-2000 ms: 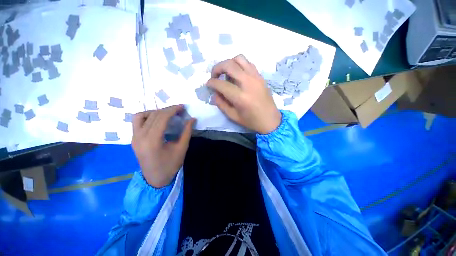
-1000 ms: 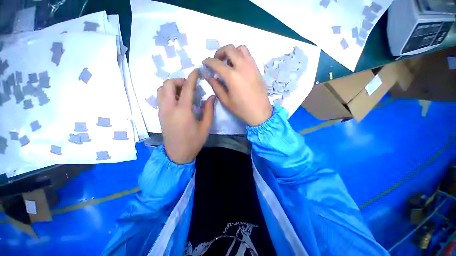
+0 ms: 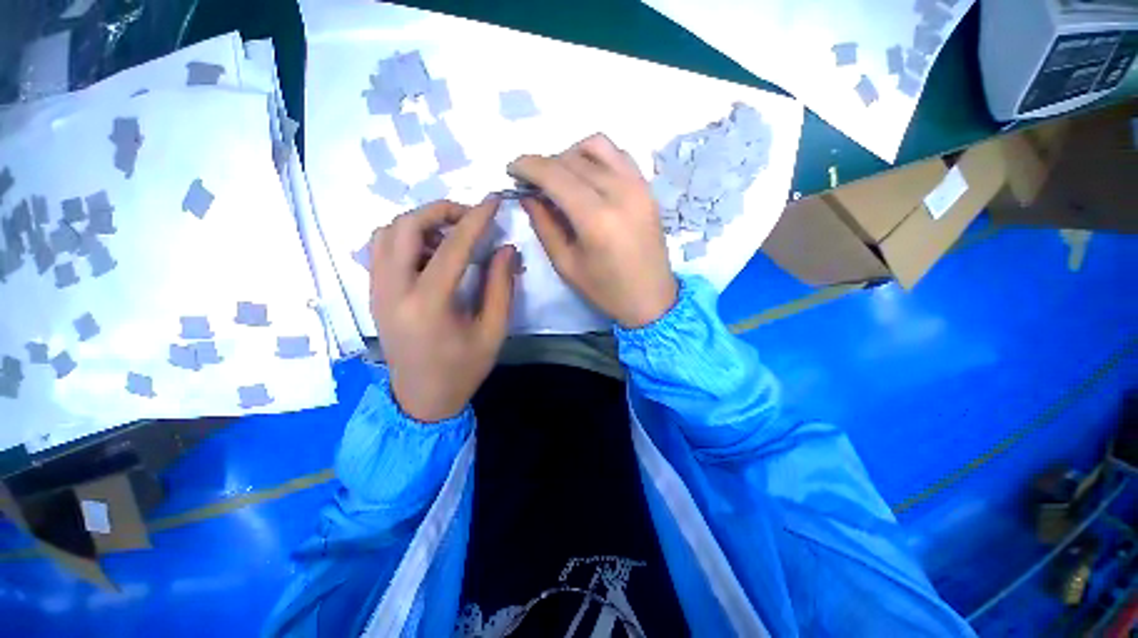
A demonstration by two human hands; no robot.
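Note:
My left hand (image 3: 439, 299) and my right hand (image 3: 602, 231) meet over the middle white paper sheet (image 3: 562, 62). A thin grey piece (image 3: 514, 195), seen edge-on, is pinched between the fingertips of both hands. Another grey surface shows under my left fingers, partly hidden. Several flat grey pieces (image 3: 401, 81) lie on the sheet beyond my left hand, and a single one (image 3: 517, 105) lies farther right. A dense pile of grey pieces (image 3: 714, 168) lies on the sheet to the right of my right hand.
Stacked white sheets (image 3: 137, 287) with scattered grey pieces lie at left. Clear plastic (image 3: 106, 44) is at the far left. Another sheet (image 3: 799, 44) with pieces and a white-grey box-shaped device (image 3: 1061, 56) are at upper right. Open cardboard boxes (image 3: 861, 231) stand below the green bench edge.
Over the last two seconds my left hand has come up and right to meet my right hand at a grey piece. Since one second ago both hands have shifted slightly, and the piece now shows edge-on.

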